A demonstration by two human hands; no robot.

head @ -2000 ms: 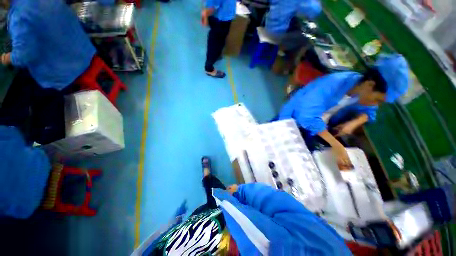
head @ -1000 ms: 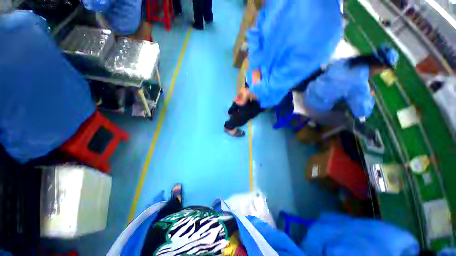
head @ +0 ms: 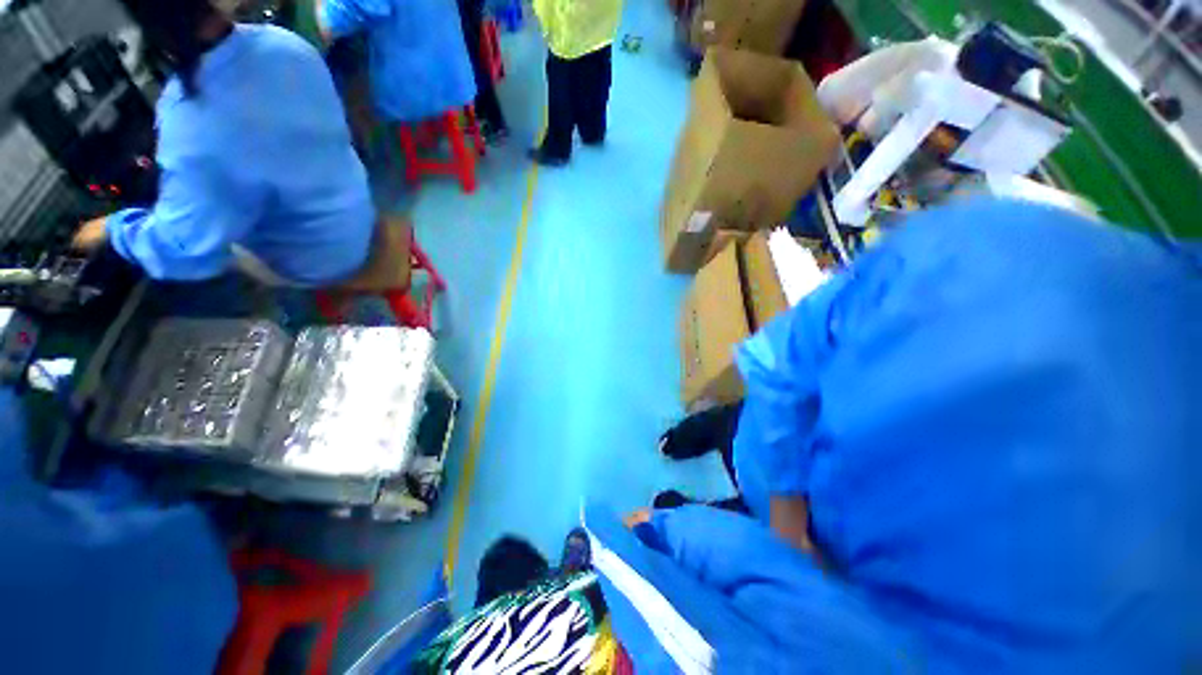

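Note:
My right hand [head: 639,518] shows only as a small patch of skin at the end of my blue sleeve, low in the middle of the view. Its fingers and anything in them cannot be made out. My left hand is out of view. Nearest ahead on the right side of the blue aisle are a lower brown carton [head: 715,327] and a tall open brown carton [head: 742,187].
A person in a blue smock [head: 1002,448] fills the right side, close to me. On the left is a trolley with clear-topped trays [head: 345,400], beside a seated worker [head: 270,158] and a red stool [head: 293,607]. A person in yellow [head: 576,29] stands farther up the aisle.
The view has moved forward along the aisle. The left trolley is nearer, and the white box has left the view. Cartons and a yellow-clad person now show. A blue-clad person is now close on the right.

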